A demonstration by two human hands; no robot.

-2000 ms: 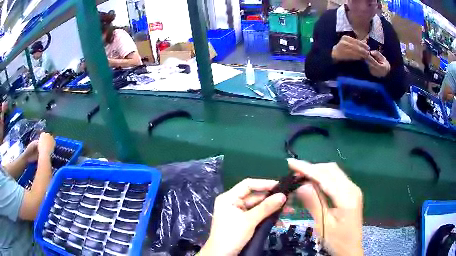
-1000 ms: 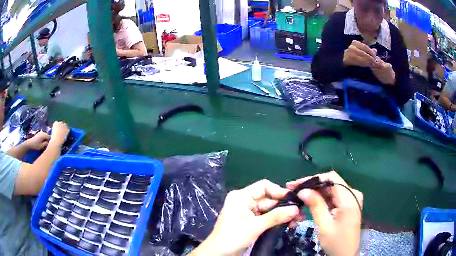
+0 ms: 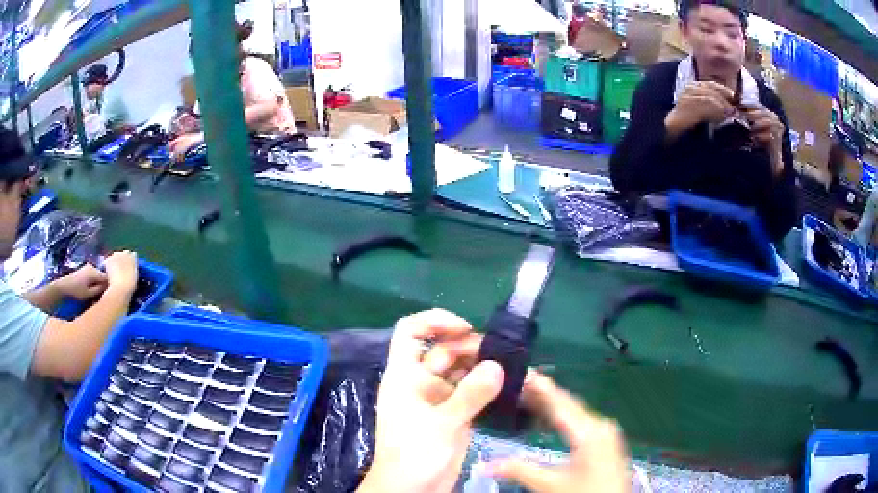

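Observation:
A black headband assembly (image 3: 507, 351) is held up over the near edge of the green belt, with a silver-white strip (image 3: 530, 281) sticking up from its end. My left hand (image 3: 433, 404) grips the band from the left, thumb across it. My right hand (image 3: 568, 438) is blurred, just to the right of and below the band; its fingers look apart, and whether they touch the band is hard to tell. The tip of a small white bottle (image 3: 480, 479) shows at the bottom edge between the hands. The band's lower part is hidden by my hands.
A blue tray (image 3: 316, 385) with rows of curved black covers is at left, beside a plastic bag (image 3: 344, 424). Bands lie on the green conveyor (image 3: 452, 274). A green post (image 3: 229, 164) rises at left. Another blue tray (image 3: 847, 445) is lower right. People sit opposite and at left.
The band has turned upright in my left hand and its silver-white strip now shows. My right hand has moved down off the band's end and wire. The view has shifted slightly.

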